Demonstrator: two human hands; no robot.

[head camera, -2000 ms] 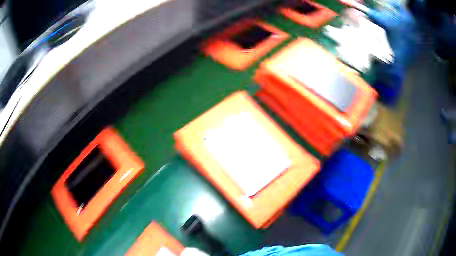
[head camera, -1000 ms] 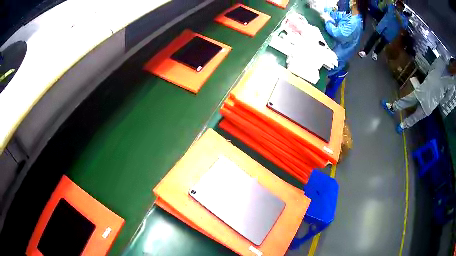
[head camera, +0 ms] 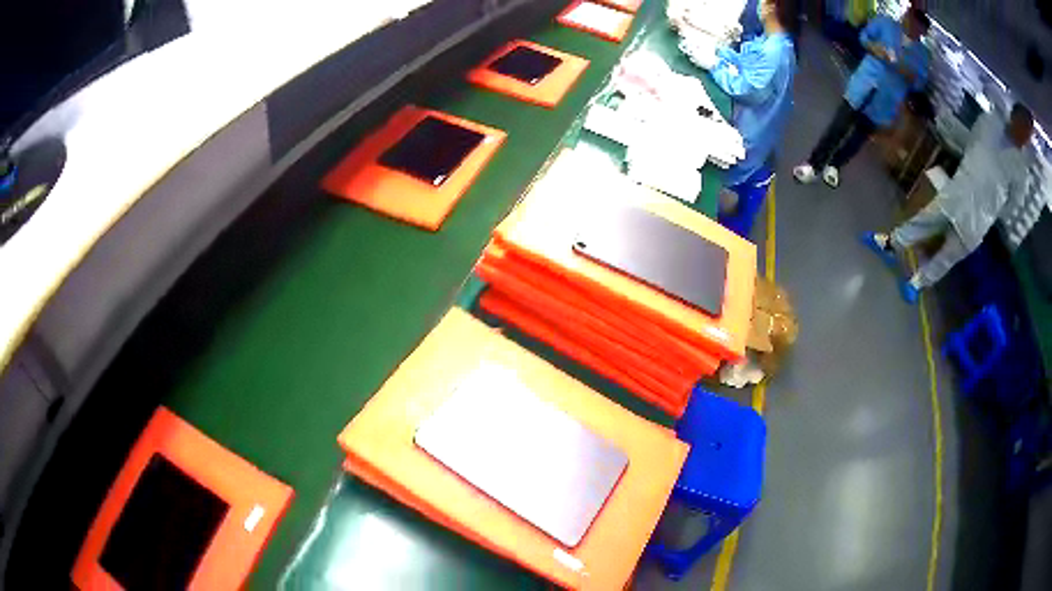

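A silver-grey tablet (head camera: 521, 453) lies back up on the nearest orange foam tray (head camera: 387, 427), at the green bench's edge. Behind it a second silver-grey tablet (head camera: 655, 256) lies on a tall stack of orange trays (head camera: 600, 335). On the green belt, a tablet with a black face (head camera: 165, 525) lies on an orange tray (head camera: 256, 491) at the lower left. Another black-faced tablet (head camera: 431, 148) lies on a tray farther up. Neither of my hands is in the picture.
A white machine table (head camera: 138, 150) runs along the left. White sheets or bags (head camera: 663, 127) lie on the bench. A blue stool (head camera: 724, 456) stands beside the bench. A person in blue (head camera: 756, 87) works at the bench; two more people (head camera: 883, 69) are in the aisle.
The view has turned and steadied since the blurred first frame. The hand edge seen at the bottom, and the black device there, are out of view. The aisle people now show.
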